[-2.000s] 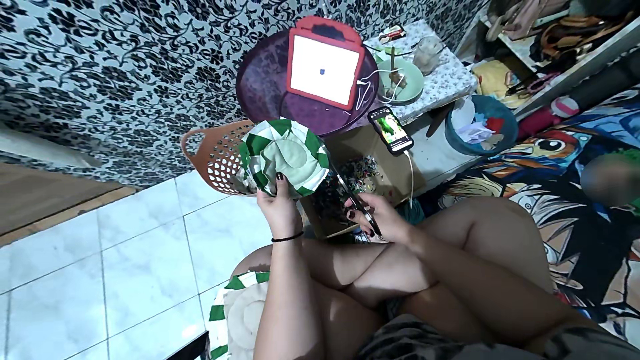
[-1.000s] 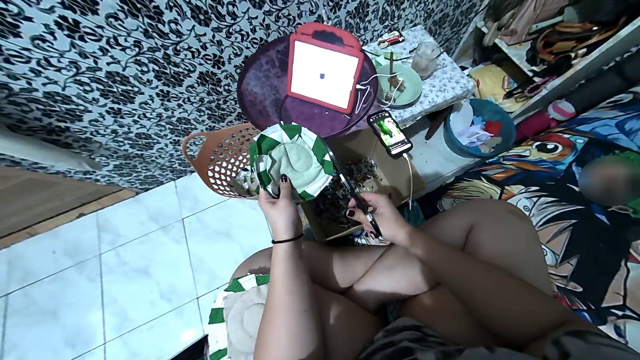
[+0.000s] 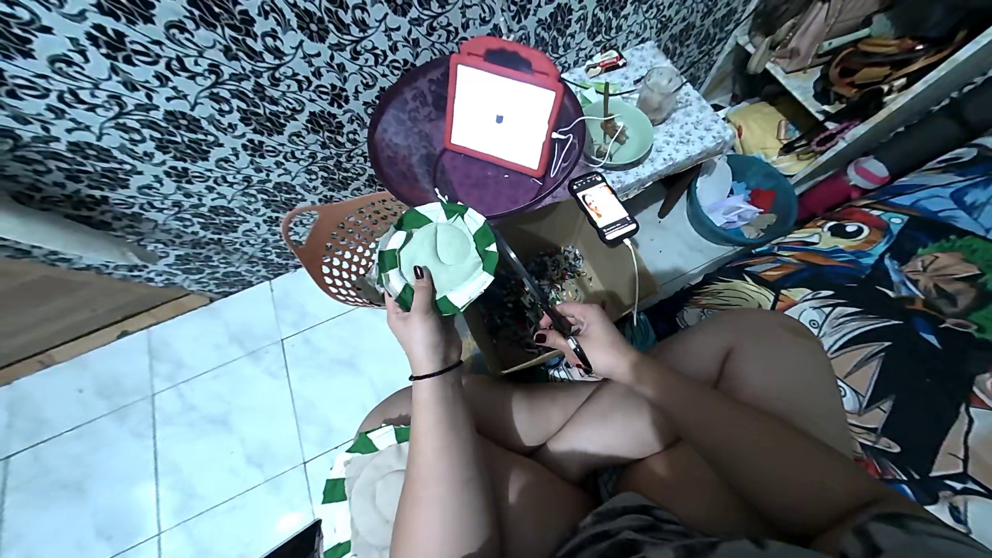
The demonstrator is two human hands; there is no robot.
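My left hand (image 3: pixel 422 325) grips the lower edge of a round padded fabric piece (image 3: pixel 442 256) with a green-and-white border, its dark-nailed thumb lying on the pale middle. To the right, my right hand (image 3: pixel 581 337) holds a pair of scissors (image 3: pixel 535 291) by the handles, blades pointing up and left toward the piece's right edge. The blades look close together, and I cannot tell whether they touch the fabric. A similar fabric piece (image 3: pixel 372 488) lies by my left forearm, partly hidden by it.
Below the hands' work stands a cardboard box (image 3: pixel 620 271) with many small scraps. Around it are an orange perforated basket (image 3: pixel 341 240), a purple round table (image 3: pixel 403 132) bearing a red-cased tablet (image 3: pixel 504 112), a phone (image 3: pixel 603 208) on a cable, and a blue bucket (image 3: pixel 701 209).
My left hand has turned the fabric piece, so its border stripes sit differently. My right hand stays in nearly the same place with the scissors.
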